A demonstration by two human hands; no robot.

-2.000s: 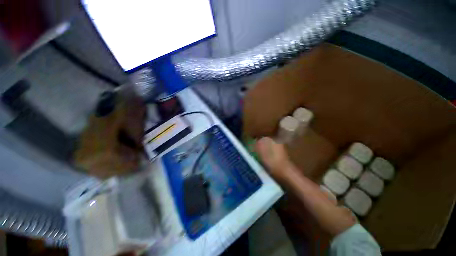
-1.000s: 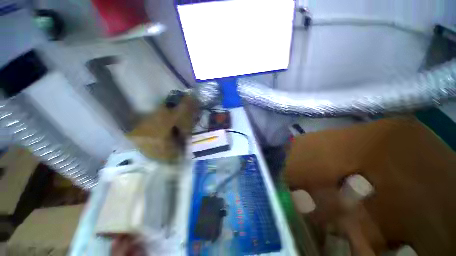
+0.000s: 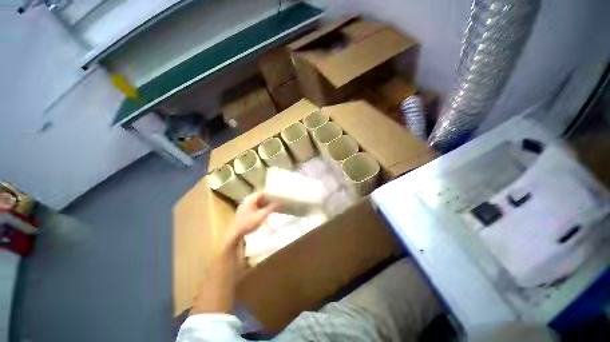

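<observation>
My left hand (image 3: 253, 215) is closed on the near end of a cream container (image 3: 295, 192), held lying over the inside of an open brown carton (image 3: 314, 242). Cream hollow containers (image 3: 272, 152) stand along the carton's far and right sides with their open ends up. White, blurred material or containers fill the rest; their shape is unclear. A blurred skin-toned patch at the bottom edge, over the white worktable (image 3: 428, 249), may be my right hand (image 3: 518, 332); its fingers are not visible.
The machine's white plate or fixture (image 3: 535, 227) is at right, below a silver ribbed duct (image 3: 491, 60). More cartons (image 3: 354, 57) stand behind, beside a green-topped bench (image 3: 200, 57). The open carton's flaps spread outward. Grey floor shows at left.
The view has swung left from the monitor, blue mat and right-hand carton to the left-hand carton. My left hand now holds a container over it. My right hand has left the right-hand carton's view.
</observation>
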